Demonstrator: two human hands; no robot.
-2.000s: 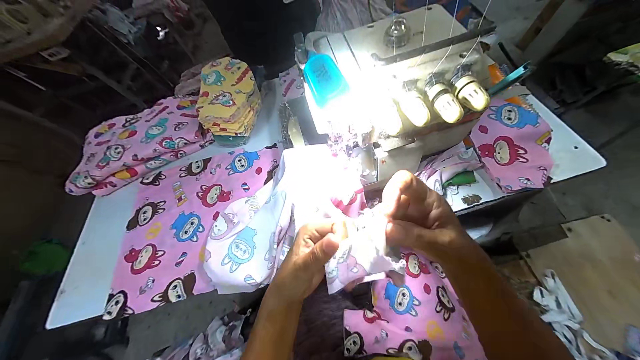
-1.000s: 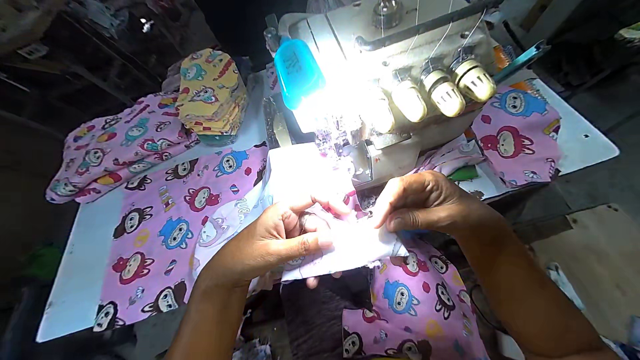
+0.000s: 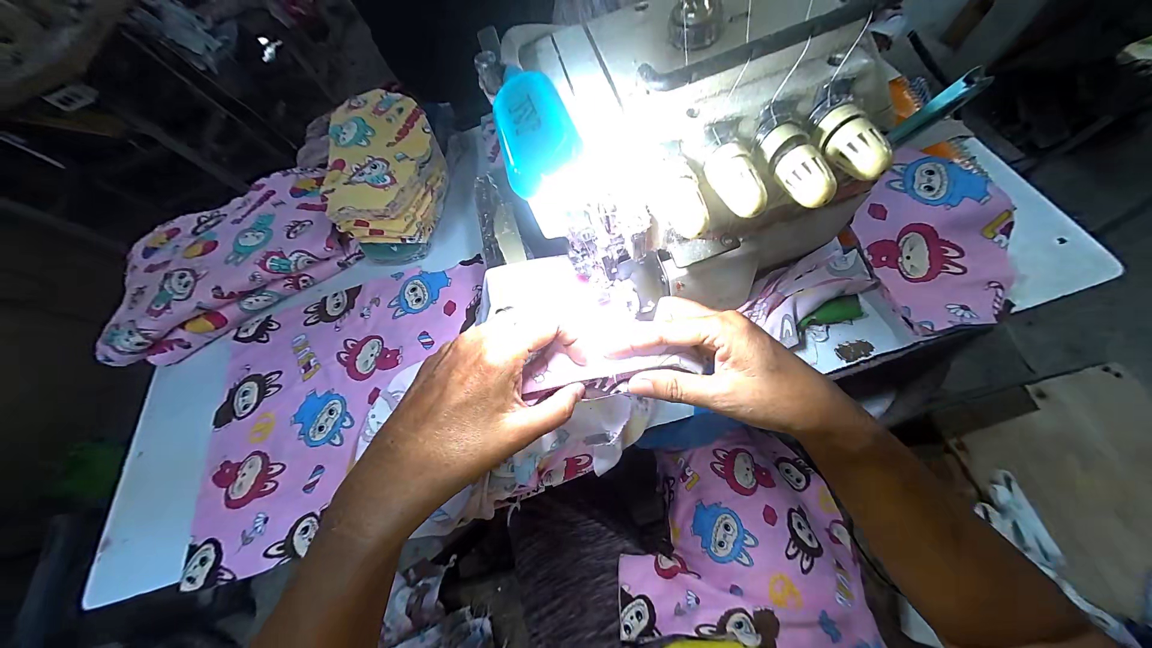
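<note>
My left hand point(image 3: 477, 387) and my right hand point(image 3: 729, 364) pinch a piece of pink printed fabric point(image 3: 621, 360) between thumbs and fingers. They hold it at the front of a sewing machine point(image 3: 765, 72) that has several thread tension dials point(image 3: 801, 171), close to its presser foot area point(image 3: 612, 243). Strong lamp glare washes out the needle and part of the cloth. A blue plastic guard point(image 3: 535, 130) sits left of the light. More printed fabric hangs below the hands, over the table's front edge.
On the white table point(image 3: 153, 504) lies pink character-print cloth point(image 3: 333, 387). Behind it are a folded pink pile point(image 3: 216, 261) and a stack of yellow printed pieces point(image 3: 382, 171). Another pink piece point(image 3: 936, 243) lies right of the machine. Pink cloth point(image 3: 747, 549) lies over the lap.
Both hands have moved nearer the presser foot with the fabric, which was held up in front of the machine earlier. The view has shifted closer to the machine.
</note>
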